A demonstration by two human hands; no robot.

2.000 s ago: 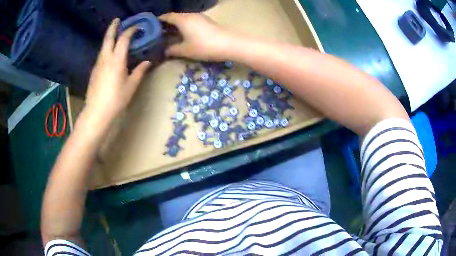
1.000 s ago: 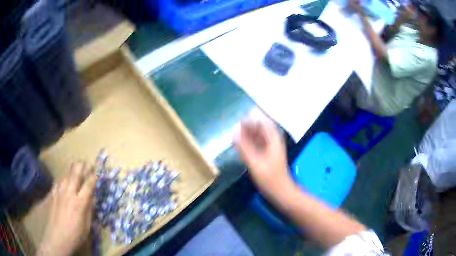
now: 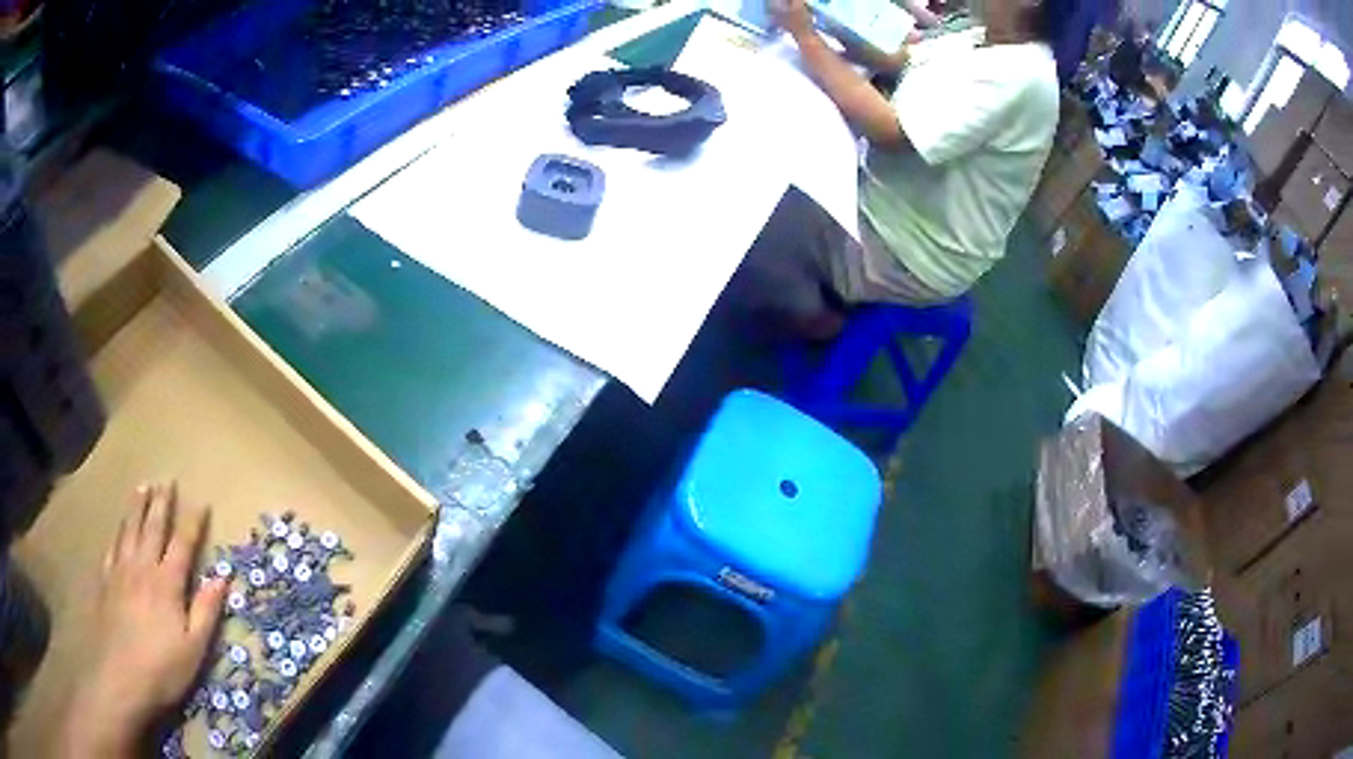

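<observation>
My left hand (image 3: 149, 623) lies palm down in the cardboard tray (image 3: 282, 389) at the lower left, fingers a little apart, beside the pile of small pronged inserts (image 3: 282, 601). What is under the palm is hidden. The inserts are grey with pale round discs. Stacked dark housings (image 3: 45, 356) stand at the tray's left, cut off by the picture's edge. My right hand is out of the picture.
A single housing (image 3: 561, 196) and a black ring-shaped item (image 3: 647, 110) lie on the white sheet (image 3: 653, 282). A blue bin (image 3: 319, 137) holds loose parts. A blue stool (image 3: 779, 489) stands beside the bench. A seated person (image 3: 965, 156), cartons and a white bag (image 3: 1187, 341) are further right.
The view has swung right. The left hand stays by the inserts. The right hand, last seen empty-looking and blurred over the bench edge, has left the picture. Stool and white sheet show more fully.
</observation>
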